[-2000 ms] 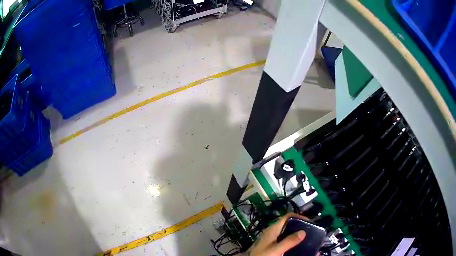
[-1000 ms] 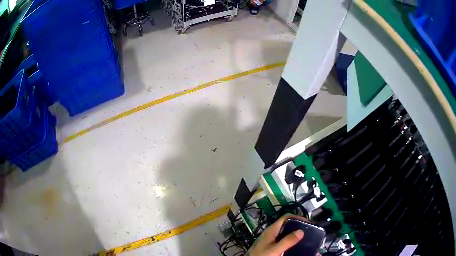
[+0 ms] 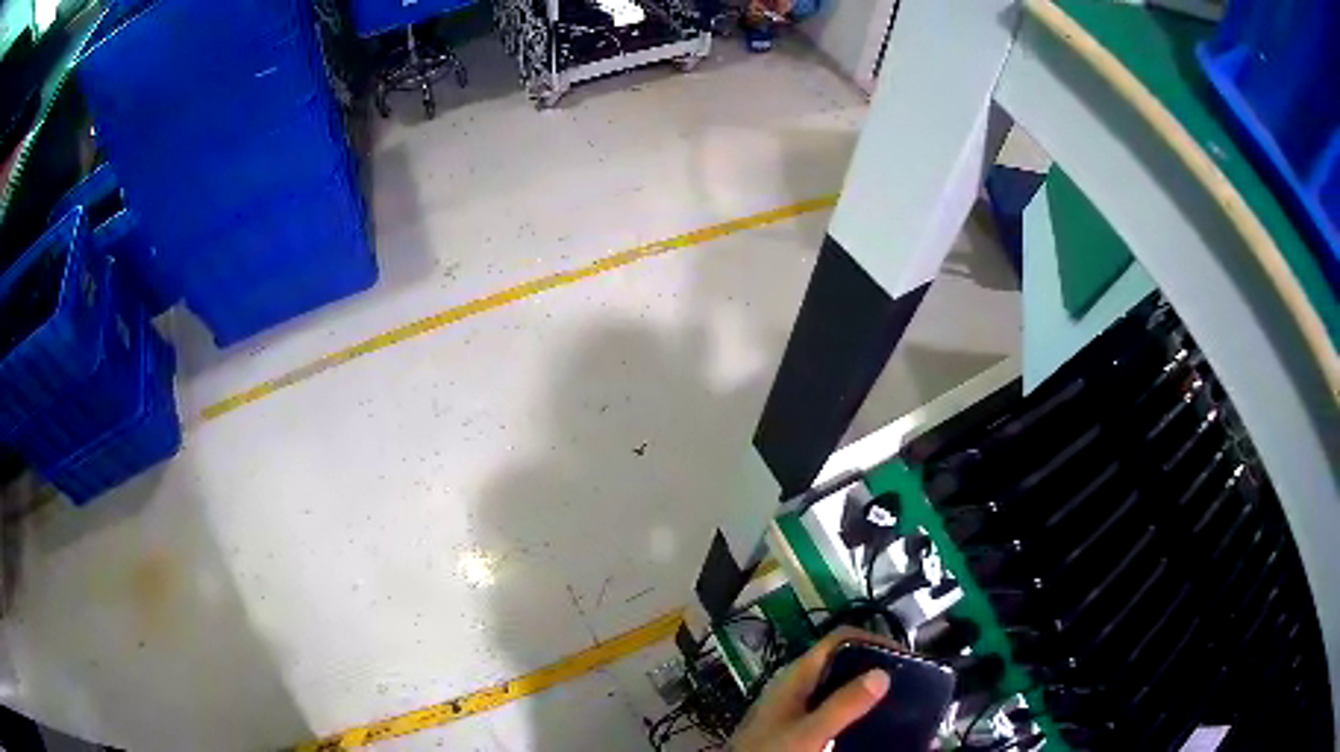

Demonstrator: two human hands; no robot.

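My left hand [image 3: 805, 702], bare, is at the bottom edge, partly cut off. It holds a black smartphone [image 3: 892, 702] with a dark screen, the thumb lying on its face. The phone's lower end is at the picture's edge. Behind it, dark smartphones [image 3: 1124, 500] stand on edge in a long row on the green rack shelf [image 3: 963, 566]. White chargers [image 3: 929, 576] with black plugs line the shelf's front. Black charging cables [image 3: 753, 632] hang looped beside the hand. My right hand is not in view.
A black-banded rack leg [image 3: 838, 360] rises left of the phone row. A blue crate [image 3: 1293, 110] sits on the rack's top. Stacked blue crates [image 3: 243, 176] stand on the floor at left. A wheeled rack [image 3: 617, 52] is farther back. Yellow lines [image 3: 514, 294] cross the floor.
The view has shifted a little, so the rack leg and blue crates appear farther right. My left hand still holds the phone, nearly unchanged in the picture.
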